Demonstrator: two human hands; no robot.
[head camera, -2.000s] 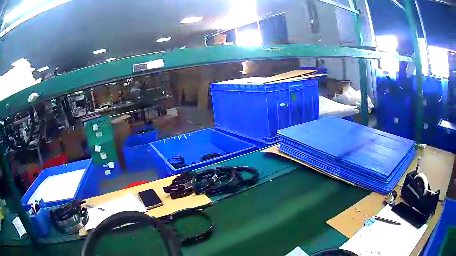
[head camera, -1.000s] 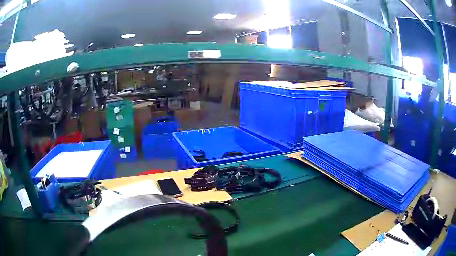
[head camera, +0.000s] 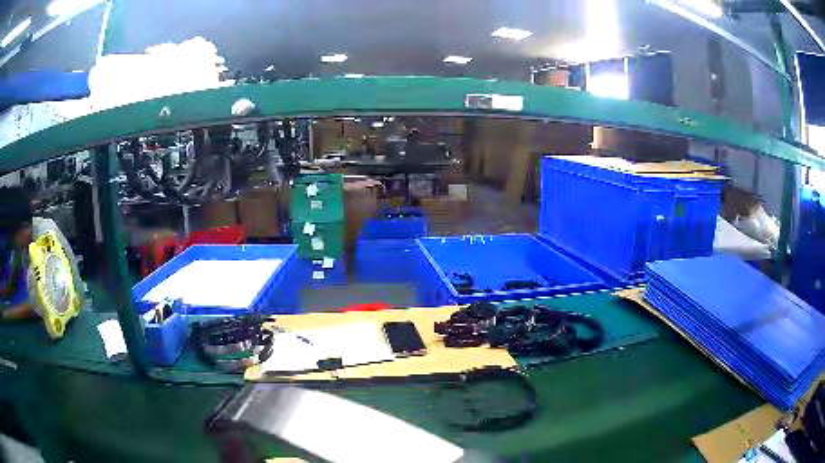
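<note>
A headband (head camera: 335, 423) with a shiny silvery band surface is close to the camera at the bottom, blurred and cut off by the lower edge. Its dark end points left. No hand can be made out on it; both my hands are out of the picture. A single black headband (head camera: 529, 398) lies on the green bench (head camera: 615, 398) behind it. A pile of black headbands (head camera: 543, 330) lies at the far edge of the bench, partly on the tan board (head camera: 488, 362).
Papers (head camera: 335, 348) and a smartphone (head camera: 403, 338) lie on the board. Blue corrugated sheets (head camera: 733, 316) are stacked at right. A pen box (head camera: 165, 335) and yellow fan (head camera: 54, 282) stand left. Blue bins (head camera: 511, 262) are behind. A green rail (head camera: 362, 98) crosses above. A person is at far left.
The view has turned left, so the bench things shift right and the fan shows. The near headband has turned from an upright arch to a slanting, flatter position with its silvery surface showing.
</note>
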